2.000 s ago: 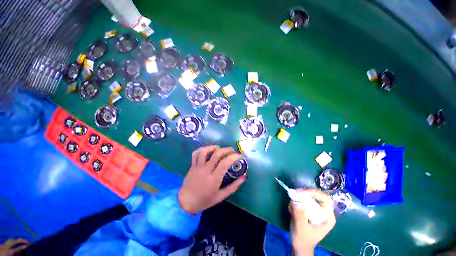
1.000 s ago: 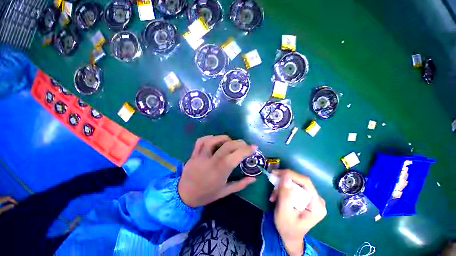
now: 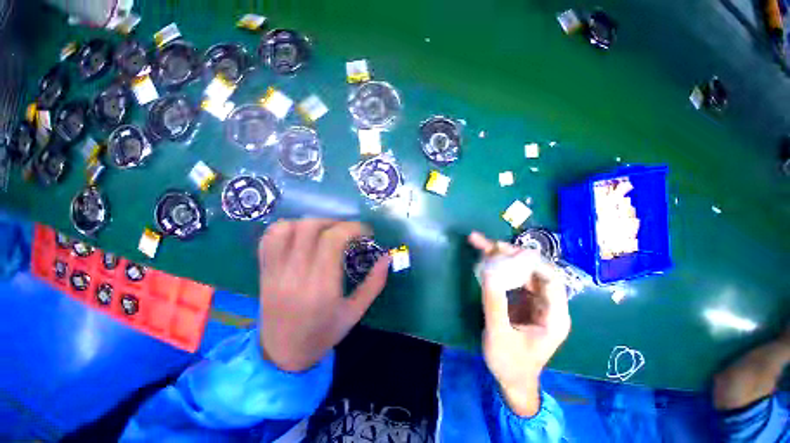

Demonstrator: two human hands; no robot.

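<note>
My left hand (image 3: pixel 305 290) is bare and holds a black round housing (image 3: pixel 364 260) at the bench's front edge, thumb and fingers on its rim. A small battery with a yellow end (image 3: pixel 399 258) lies beside that housing, on its right. My right hand (image 3: pixel 525 316) is raised to the right, blurred, its fingers curled around a whitish translucent glue bottle (image 3: pixel 509 270). The bottle's tip is not clear. Behind the right hand, another housing (image 3: pixel 539 242) is partly hidden.
Many housings (image 3: pixel 248 197) and batteries (image 3: pixel 149 243) lie on the green bench to the left and middle. A blue bin (image 3: pixel 579 229) with pale pads stands right. A red tray (image 3: pixel 169 304) is front left. A white cord loop (image 3: pixel 624 362) and another person's arm (image 3: pixel 755 381) are right.
The right hand with the bottle has moved away from the held housing to the right. The left hand still holds the housing. The view has shifted, and another person's arm has appeared at the right.
</note>
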